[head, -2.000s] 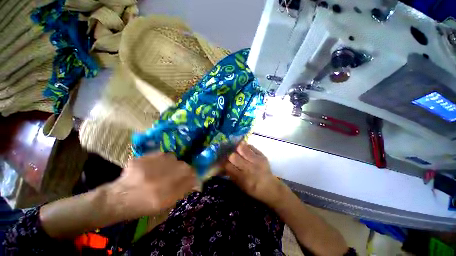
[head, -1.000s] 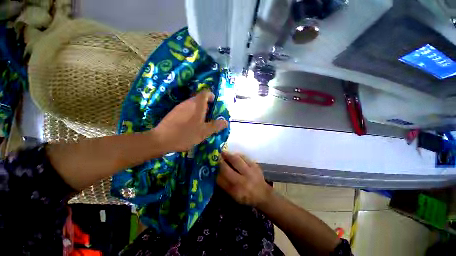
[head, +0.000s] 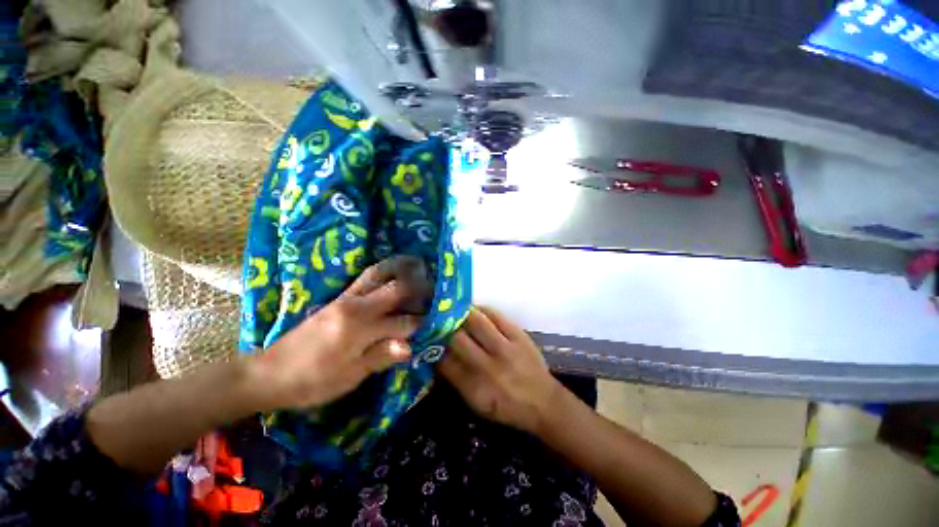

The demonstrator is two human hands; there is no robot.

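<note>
The teal lining with yellow-green flowers (head: 324, 196) lies spread under the machine head, its right edge at the lit presser foot (head: 499, 165). The beige straw bag body (head: 206, 180) lies to its left, with the wide beige strap (head: 126, 170) curving around it. My left hand (head: 335, 345) is on the lining, fingers bent and gripping a fold; its fingertips are partly hidden in the cloth. My right hand (head: 499, 365) pinches the lining's lower right edge at the table's front edge. Glare hides the needle point.
The white sewing machine head (head: 597, 62) spans the top. Red-handled snips (head: 659, 180) and a second red-handled tool (head: 777, 216) lie right of the needle. The grey table edge (head: 700, 376) runs below. Beige pieces (head: 113, 46) and teal cloth are heaped at far left.
The lining has come from bunched in both hands to spread beside the presser foot. Since the last frame, my left hand has moved down and its fingers have closed more on the cloth.
</note>
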